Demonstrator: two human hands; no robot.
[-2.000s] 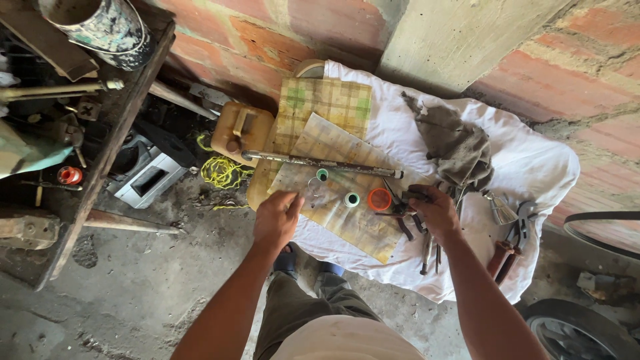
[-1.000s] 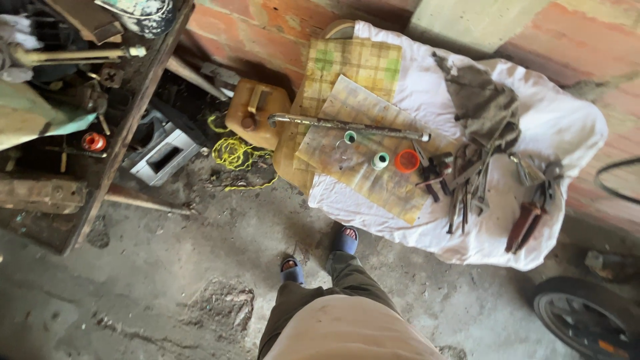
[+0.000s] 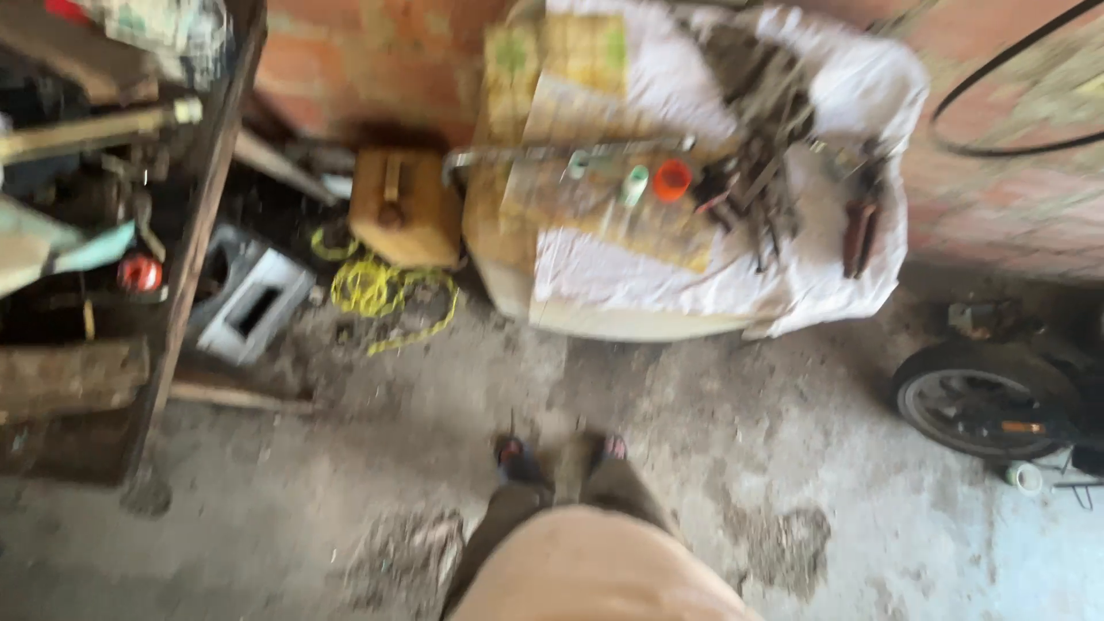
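Note:
Neither of my hands is in view. Ahead of me a white cloth [image 3: 621,289] covers most of a table, with checked yellowish sheets [image 3: 578,211] over its left part. A long metal bar [image 3: 604,148] lies across the sheets. Just below the bar are an orange-red ring-shaped part [image 3: 672,180], a pale green cylindrical piece [image 3: 635,185] and a smaller green piece [image 3: 578,163]. Hand tools [image 3: 768,207] lie in a blurred heap to their right, below a dark crumpled rag [image 3: 750,69]. Red-handled pliers [image 3: 860,233] rest near the cloth's right edge.
A cluttered wooden workbench [image 3: 194,224] stands at left. A yellowish plastic jerrycan [image 3: 405,207], yellow rope [image 3: 371,289] and a grey casing [image 3: 254,306] are beside it. A wheel with a tire [image 3: 979,401] stands at right. A brick wall [image 3: 345,69] runs behind.
Two seconds ago both my hands were over the table, the right one at the tools; they have left the view. The view has shifted, showing more floor and my feet.

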